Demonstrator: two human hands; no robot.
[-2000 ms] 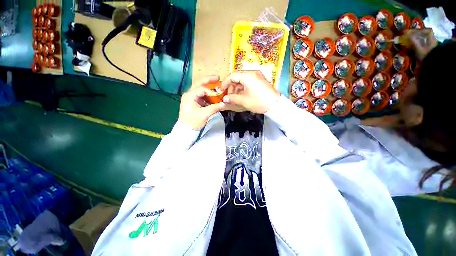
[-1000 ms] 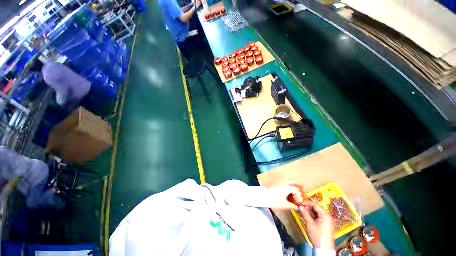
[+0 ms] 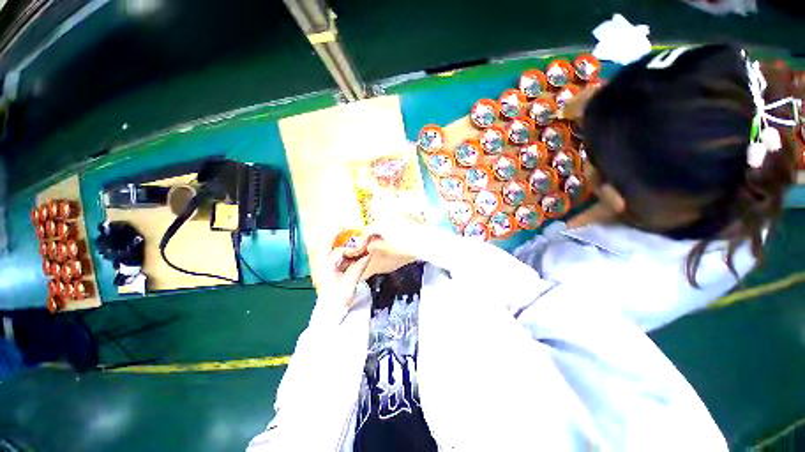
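Observation:
An orange housing [image 3: 349, 241] with a silvery inside is held in front of my chest, its open side facing up. My left hand [image 3: 340, 271] grips it from the left and below. My right hand [image 3: 394, 244] is at its right side, fingertips close together at the rim; whether they pinch a small part is too blurred to tell. The yellow parts tray [image 3: 364, 196] lies just beyond my right hand, with reddish bits [image 3: 388, 170] at its far end. My right hand and sleeve hide its near end.
Rows of orange units [image 3: 506, 168] stand right of the tray. A neighbouring worker [image 3: 680, 150] leans over them. Black bench equipment [image 3: 256, 196] with a cable is at left, beside a brownish ring [image 3: 182, 196]. More orange units [image 3: 60, 252] stand far left. Tan cardboard [image 3: 309, 159] lies under the tray.
The view swung left along the line and has returned to the bench. The housing is still between my hands, now with its silvery inside showing. The neighbouring worker shows more fully.

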